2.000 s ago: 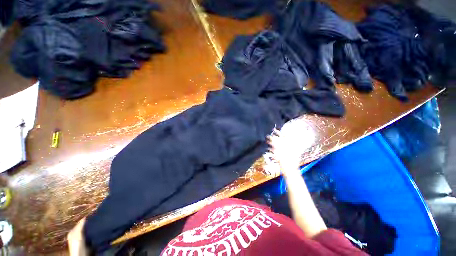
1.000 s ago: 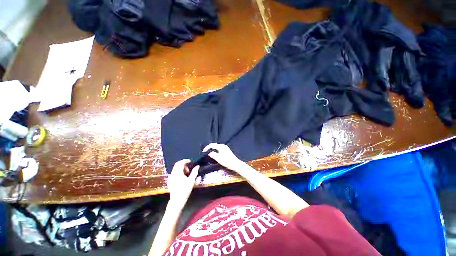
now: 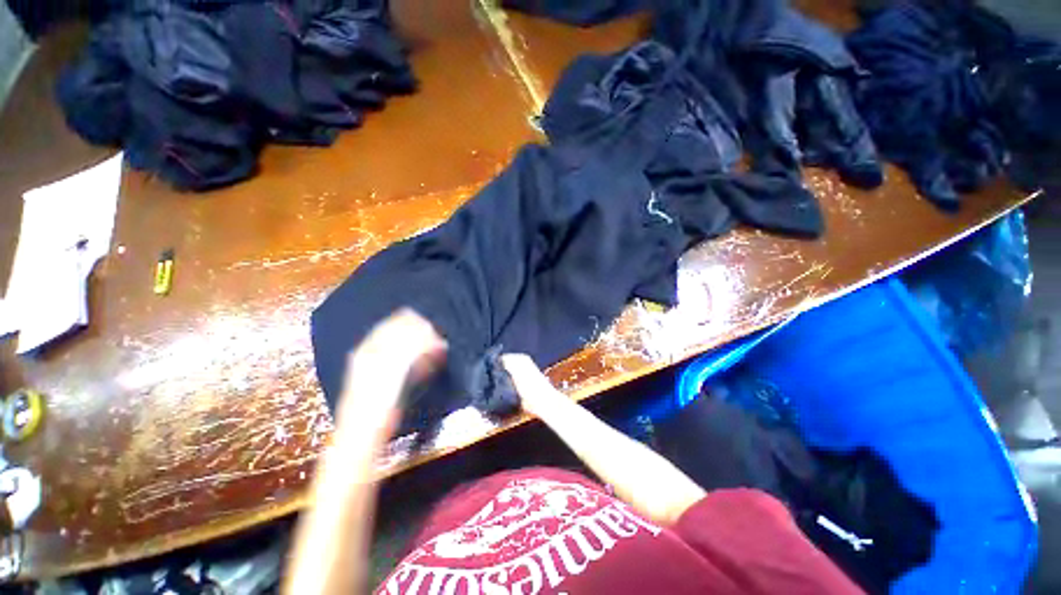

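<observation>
A dark jacket (image 3: 547,250) lies spread across the table, its left part reaching the front edge. My right hand (image 3: 518,374) is at the jacket's near edge and grips a small bunched part of the cloth; its fingertips are partly hidden. My left hand (image 3: 401,343) is blurred, over the jacket's lower left part; whether it holds anything cannot be told. A pale thread (image 3: 660,207) lies on the cloth.
Dark garment piles lie at the far left (image 3: 221,87) and right (image 3: 931,105). A small yellow tool (image 3: 164,273), white paper (image 3: 64,250) and a tape roll (image 3: 21,415) are at left. A blue bin (image 3: 919,395) with dark garments stands below the table's curved edge (image 3: 745,349).
Two seconds ago my hands were far apart; one second ago both were together on the jacket's edge. Now my left hand has moved up and away from my right, which stays at the cloth.
</observation>
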